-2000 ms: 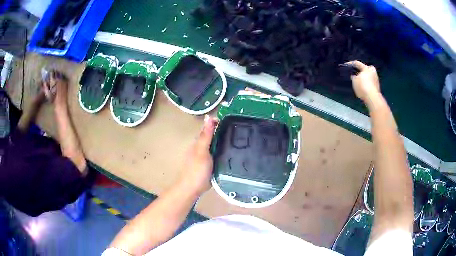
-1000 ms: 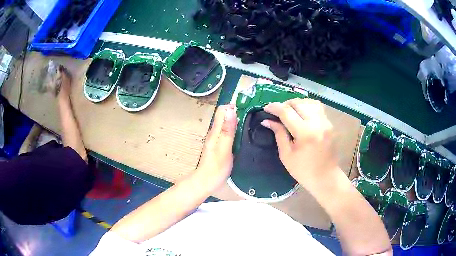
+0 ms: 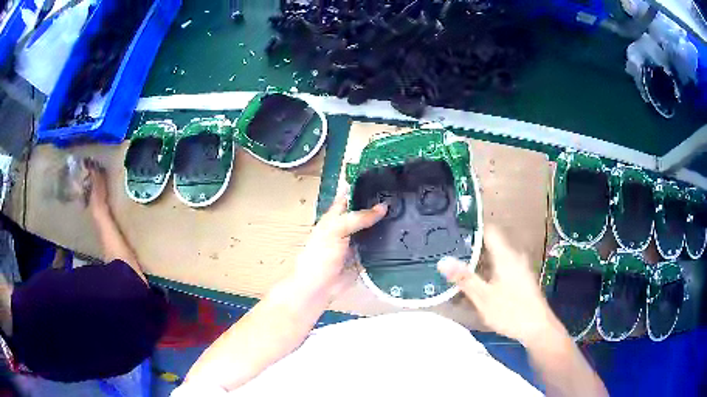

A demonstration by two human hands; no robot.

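A green, white-rimmed unit (image 3: 422, 281) with a dark recess lies in front of me on the tan cardboard. Raised ring-like shapes and small curved marks show in the recess. My left hand (image 3: 329, 248) grips its left edge, with the thumb reaching into the recess onto a ring-like shape. My right hand (image 3: 504, 287) is at the lower right rim, fingers apart and slightly blurred, thumb tip over the rim; I see nothing in it.
Three similar units (image 3: 203, 167) lie at left, and several more (image 3: 581, 205) stand in rows at right. A heap of black parts (image 3: 403, 46) lies beyond the pale rail (image 3: 496, 124). A blue bin (image 3: 124, 93) and another person's arm (image 3: 112, 225) are at left.
My right hand first reached to the black heap, then worked in the recess with fingertips, and now has moved down to the lower right rim. My left thumb has moved into the recess.
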